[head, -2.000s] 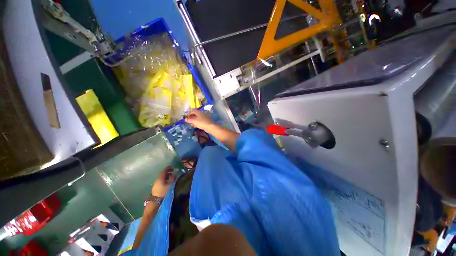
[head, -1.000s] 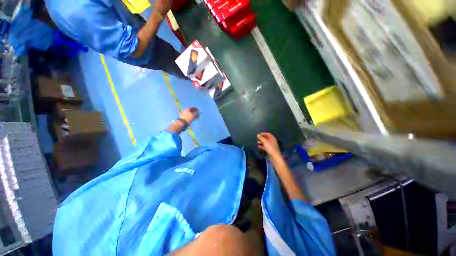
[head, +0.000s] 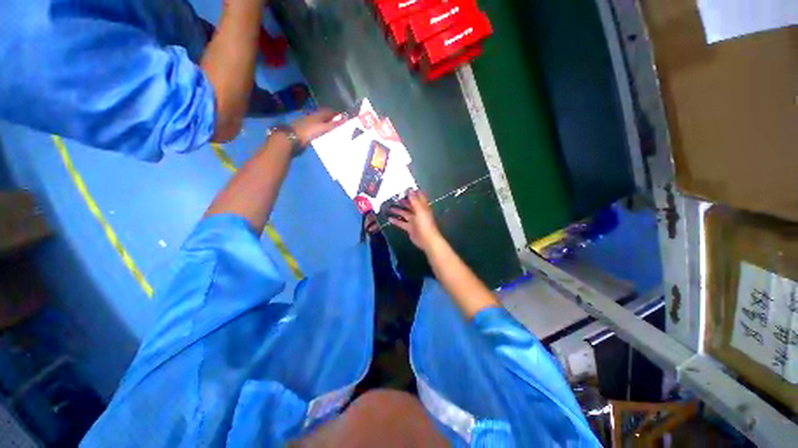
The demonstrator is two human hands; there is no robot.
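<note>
Several white retail boxes with a dark slanted device picture and red marks stand close together at the edge of the green workbench. My left hand is on the far end of the boxes, fingers against them. My right hand is at the near end, its fingertips against the near side. The boxes are between my two hands. The undersides of the boxes and some of my fingers are hidden.
Red packs lie farther along the bench. Another person's blue sleeve and forearm are at the upper left. A metal frame with brown cartons stands at the right. The blue floor has yellow lines.
My view has turned towards the bench and come closer to the boxes. My hands were empty and apart from them; now both have reached the boxes, one at each end.
</note>
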